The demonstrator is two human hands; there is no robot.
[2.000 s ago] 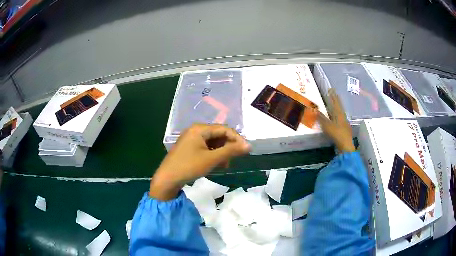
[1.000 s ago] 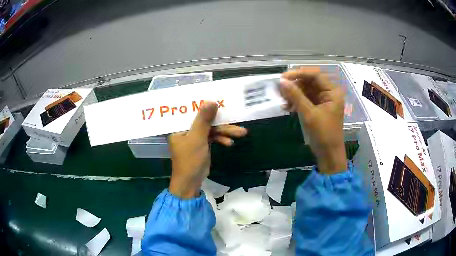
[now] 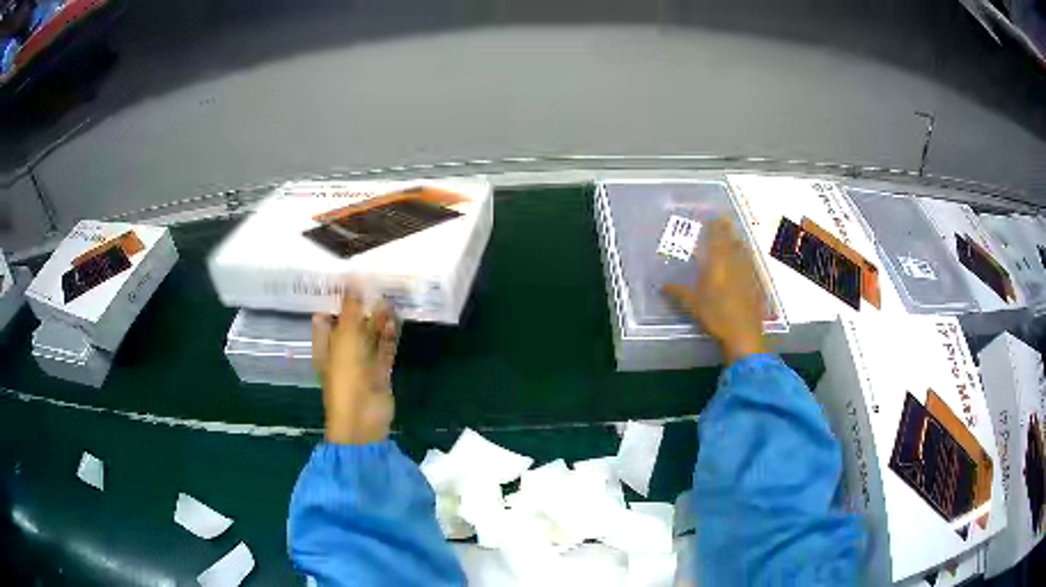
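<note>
A white outer box (image 3: 270, 247) with an orange and black device picture lies on top of an inner box (image 3: 273, 350) at centre left. My left hand (image 3: 361, 367) is at the front side of this outer box, fingers against it; the hand is slightly blurred. My right hand (image 3: 725, 292) rests over the clear cover of another inner box (image 3: 642, 241), fingers spread, beside a small barcode label (image 3: 679, 237) on that cover. I cannot tell whether anything is under the right fingertips.
More outer boxes (image 3: 820, 258) and inner boxes stand in a row at right, with upright boxes (image 3: 918, 459) nearer me. Torn white backing papers (image 3: 551, 516) lie in front. A stacked pair (image 3: 103, 275) is at far left. A metal rail (image 3: 551, 166) runs behind.
The outer box held up showing its lettered side now lies on the inner box at left. My right hand has left it and is on the right inner box. The boxes have shifted left.
</note>
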